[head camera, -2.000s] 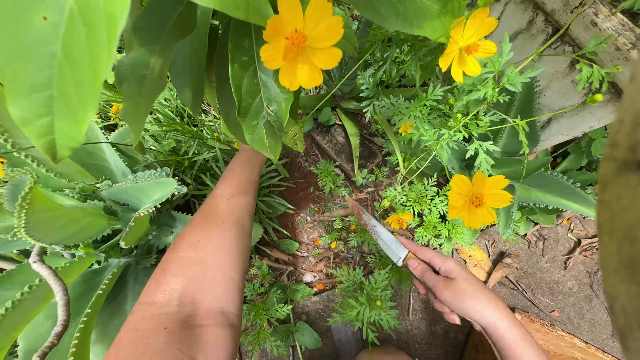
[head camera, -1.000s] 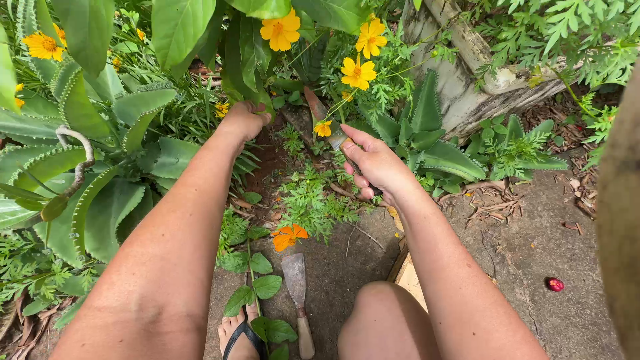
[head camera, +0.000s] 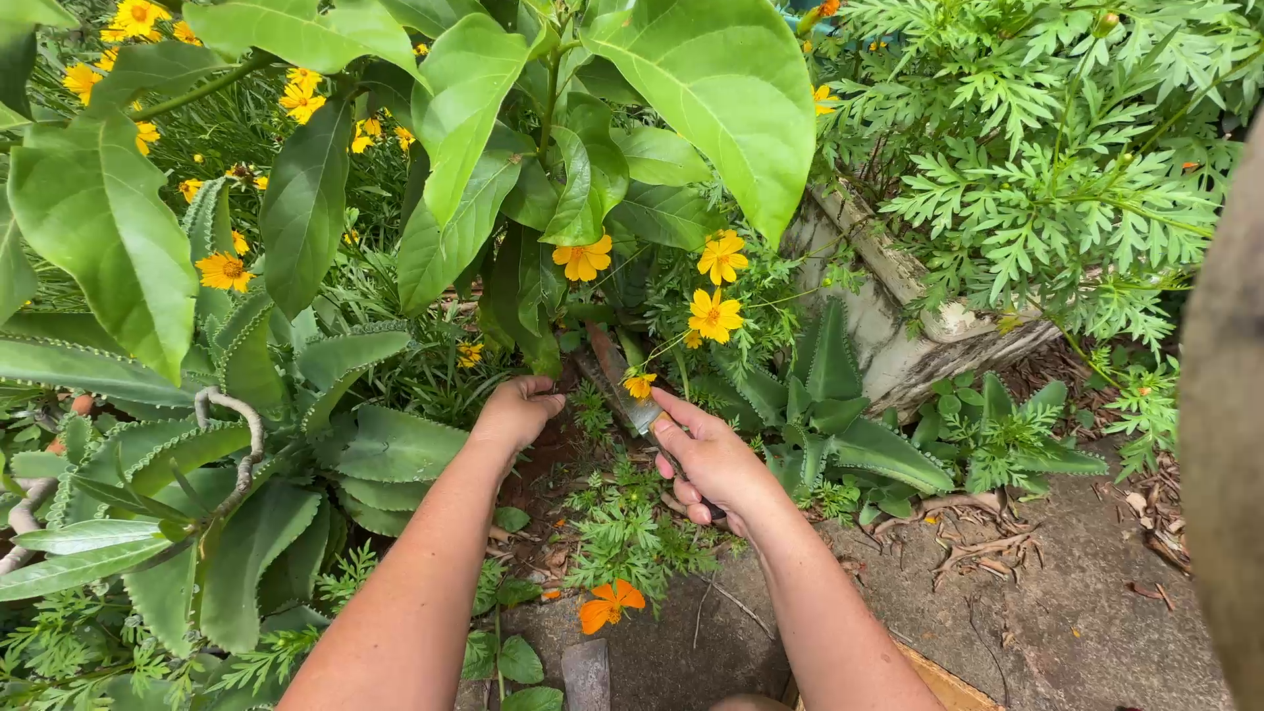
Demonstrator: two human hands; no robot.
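Observation:
My right hand [head camera: 706, 459] is closed around the dark handle of a knife [head camera: 620, 380]; its soil-stained blade points up and left, partly behind a small yellow flower [head camera: 640, 384]. Left of the blade, my left hand [head camera: 518, 415] has its thumb and fingers bent toward each other beside hanging green leaves [head camera: 523, 326]. Whether something thin is between those fingertips cannot be told. Bare brown soil [head camera: 548, 459] lies between the hands, with feathery green seedlings [head camera: 627, 533] just below it. An orange flower [head camera: 610, 605] stands nearer to me.
Broad leaves [head camera: 711, 89] overhang the hands. Toothed succulents [head camera: 395, 454] grow at left, more [head camera: 869, 434] at right beside a weathered wooden border [head camera: 908, 336]. A flat metal scraper blade [head camera: 587, 673] lies on the paving [head camera: 1066, 592] below. A brown blurred shape [head camera: 1224, 415] fills the right edge.
The left hand, hidden under leaves two seconds ago, now shows. The knife has stayed in the right hand, its blade now pointing steeply up beside the flower. The view has shifted widely.

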